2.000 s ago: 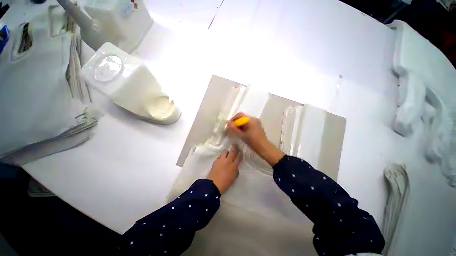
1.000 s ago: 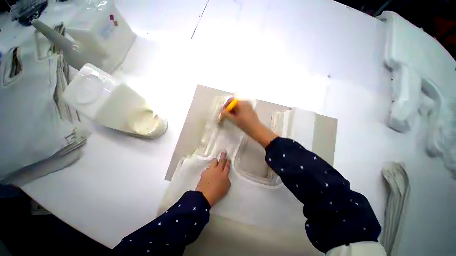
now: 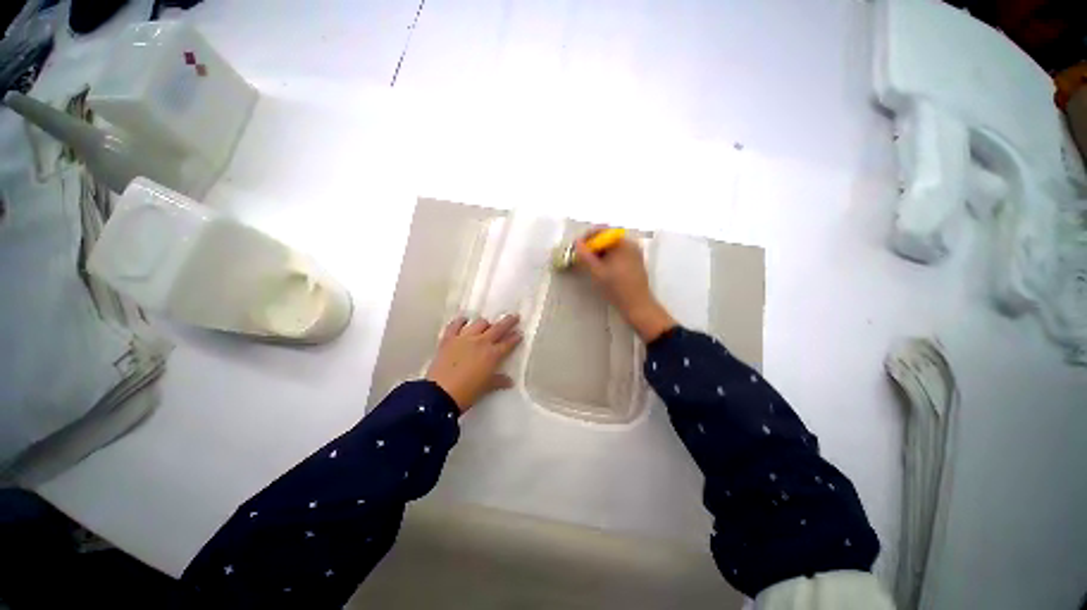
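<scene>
A white garment panel [image 3: 536,465] with two straps and a U-shaped neck opening lies on a grey-beige backing board [image 3: 739,298]. My right hand [image 3: 620,280] holds a glue brush [image 3: 604,241] by its yellow handle. The bristles touch the neck-side edge of the left strap near its upper part. Pale edge strips follow the neck opening. My left hand [image 3: 474,360] lies flat with fingers spread on the lower left strap, left of the neck opening.
A glue pot [image 3: 197,262] lies on its side at left, a larger white jug [image 3: 179,101] behind it. Stacked panels [image 3: 48,310] are at far left. Folded panels [image 3: 924,441] and bulky white pieces [image 3: 936,179] are at right.
The brush has moved from the left strap's outer side to its neck-side edge. My left hand has shifted left and up over the panel. The view has shifted, so the table things appear further left.
</scene>
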